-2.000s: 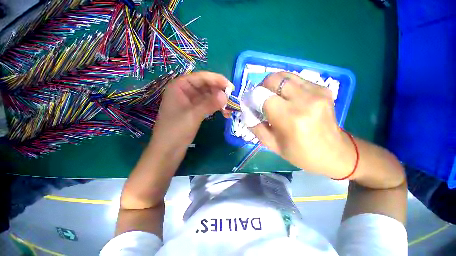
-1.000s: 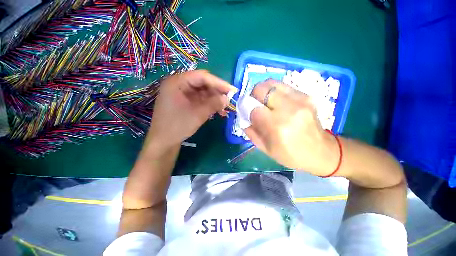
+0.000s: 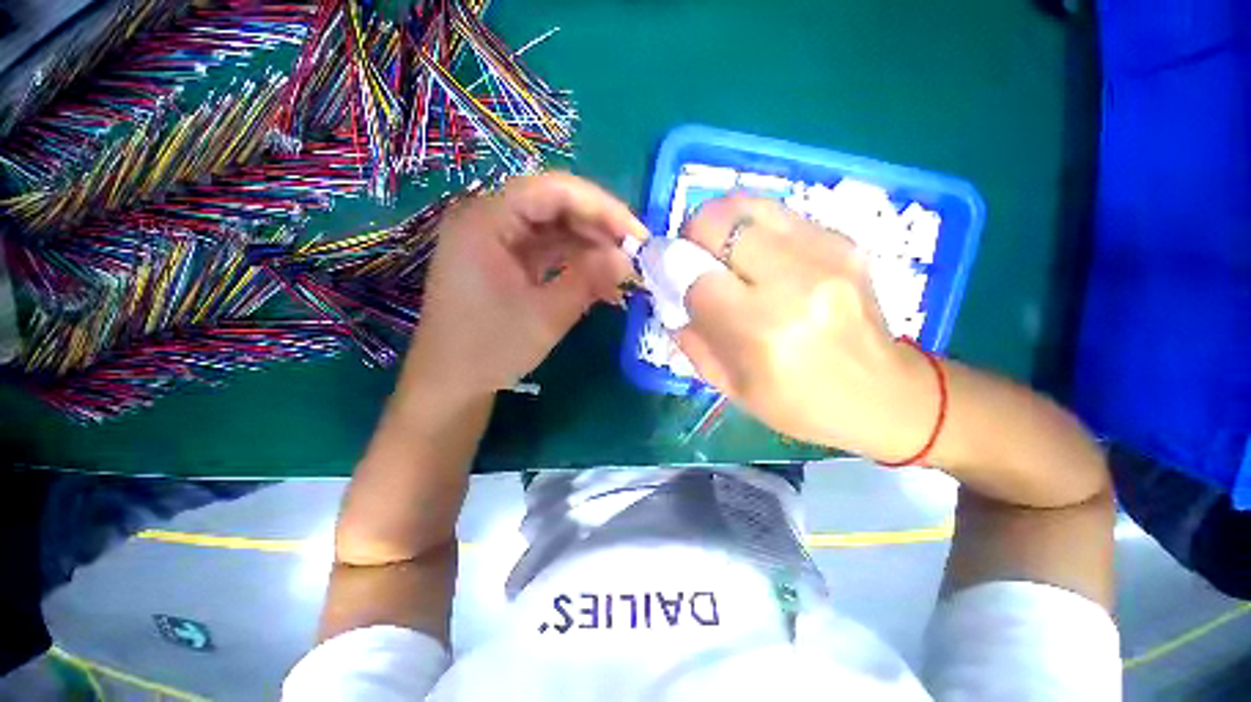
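My left hand (image 3: 528,281) pinches a small white housing (image 3: 631,250) between thumb and fingertips, above the left rim of the blue parts tray (image 3: 967,261). My right hand (image 3: 796,322), with white coverings on its fingers, meets it there, fingertips closed at the housing. Short lead wires (image 3: 711,417) stick out below my right hand, at the tray's near edge. The wire ends at the fingertips are too small and blurred to tell. White pieces (image 3: 878,226) fill the tray, partly hidden by my right hand.
Rows of coloured lead wires (image 3: 179,165) cover the left of the green bench (image 3: 823,69). A small white piece (image 3: 524,388) lies on the bench below my left wrist. A large blue bin (image 3: 1173,247) stands at the right edge.
The wires below my right hand have swung and shifted slightly. My right hand moved a little left and its fingers drew in at the housing. The view has shifted slightly.
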